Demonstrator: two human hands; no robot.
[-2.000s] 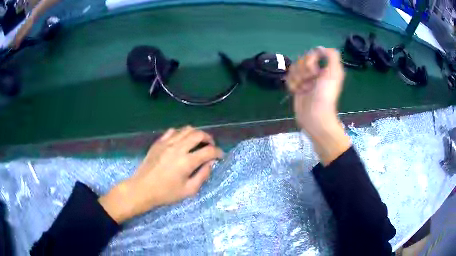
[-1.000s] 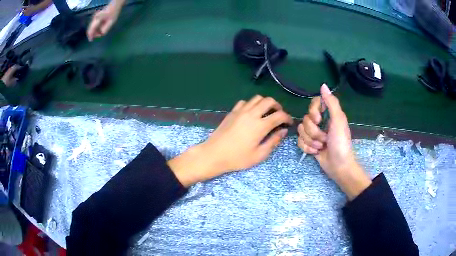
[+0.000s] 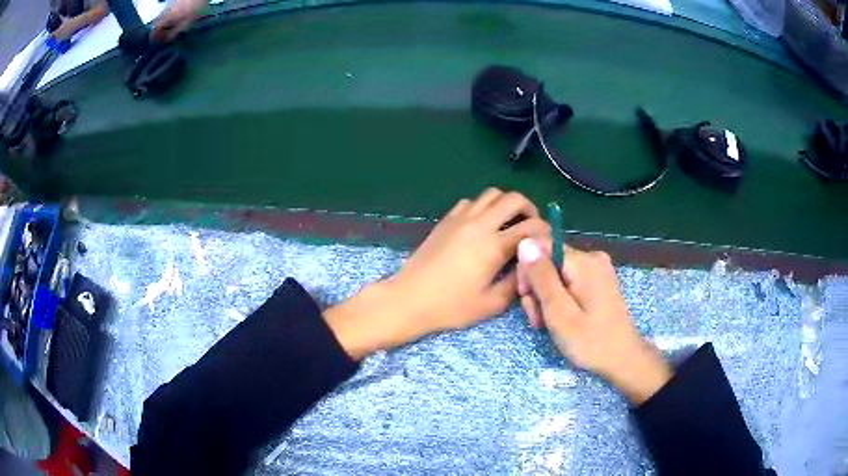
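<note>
My right hand (image 3: 586, 311) is closed round a slim tool with a green grip (image 3: 556, 232), which points up between thumb and fingers; its tip is hidden. My left hand (image 3: 460, 265) rests palm down at the bench edge with bent fingers, touching my right hand. Whether it holds anything under the fingers cannot be seen. Black headphones lie on the green belt beyond my hands: the left ear cup (image 3: 507, 93), the thin curved headband (image 3: 595, 186) and the right ear cup (image 3: 711, 153) with a white label.
The bench is covered with pale blue-white bubble wrap (image 3: 372, 409). A blue parts bin (image 3: 46, 297) and a black textured item (image 3: 74, 349) are at the left. More headphones (image 3: 156, 70) are at the belt's far left, by another person's hand (image 3: 178, 17), and others (image 3: 826, 149) at the right edge.
My right hand has come down from over the belt to meet my left hand, with the tool's green grip now upright. The headphones have shifted slightly right and down in view since a second ago.
</note>
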